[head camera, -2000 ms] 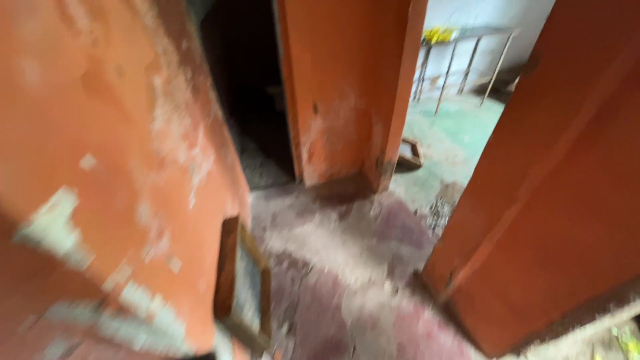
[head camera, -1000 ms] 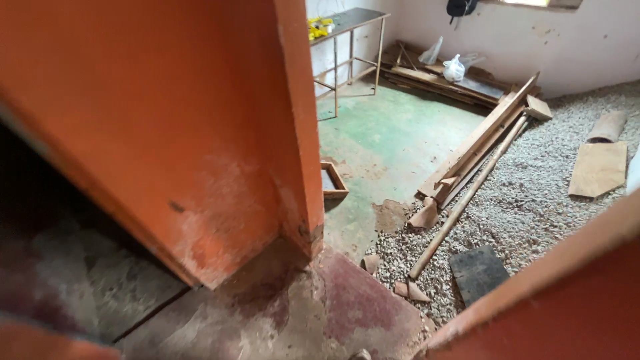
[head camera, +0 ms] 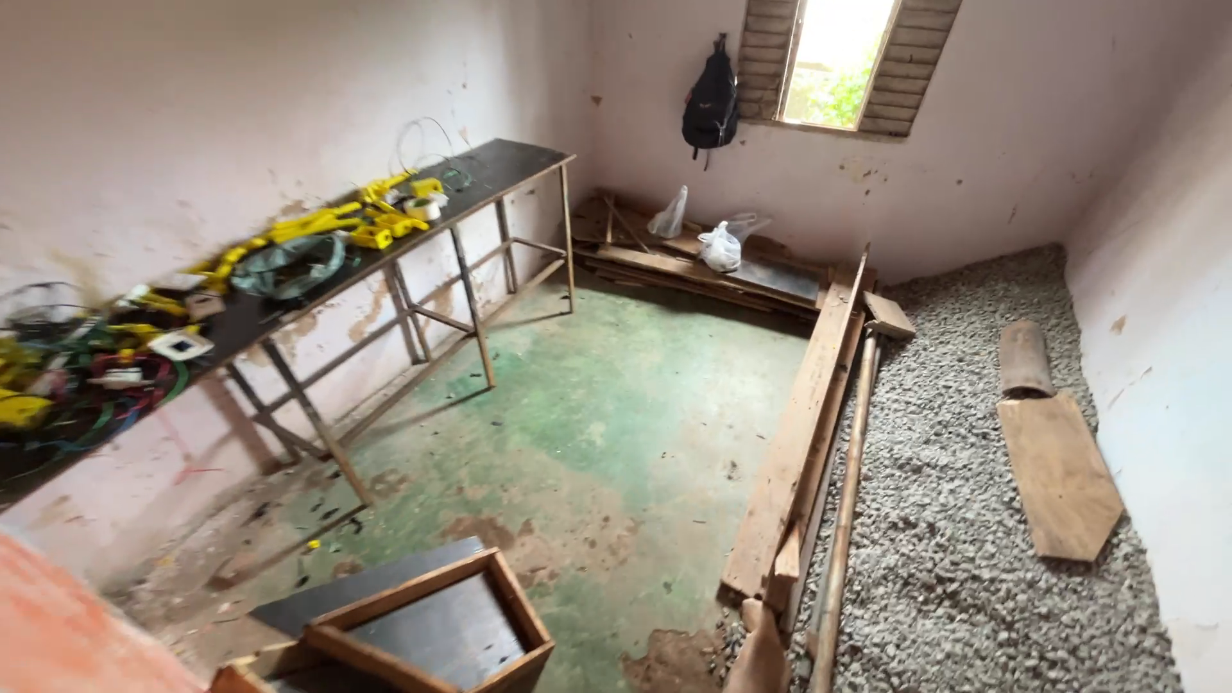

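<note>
Neither of my hands shows in the view. A long narrow table with a black top (head camera: pixel 500 166) and thin legs runs along the left wall. On it lie yellow plastic electrical boxes (head camera: pixel 390 226), a yellow corrugated conduit (head camera: pixel 313 223), a crumpled plastic bag (head camera: pixel 289 268), coloured wires (head camera: pixel 178 380) and a white electrical fitting (head camera: pixel 181 345). At the near left, wood-framed dark panels (head camera: pixel 443 626) lie on the floor. A black backpack (head camera: pixel 712 101) hangs on the far wall beside a window with louvred shutters (head camera: pixel 895 67).
Gravel (head camera: pixel 924 481) fills the right side, held behind long wooden planks (head camera: pixel 799 452). A wooden pole (head camera: pixel 849 500), a clay roof tile (head camera: pixel 1023 358) and a pointed board (head camera: pixel 1059 476) lie there. Stacked boards (head camera: pixel 770 274) with white plastic bags (head camera: pixel 720 248) lie by the far wall. The floor (head camera: pixel 577 433) is worn green.
The view has moved from the orange doorway into the room. The left-hand table, the backpack and the window now show more fully.
</note>
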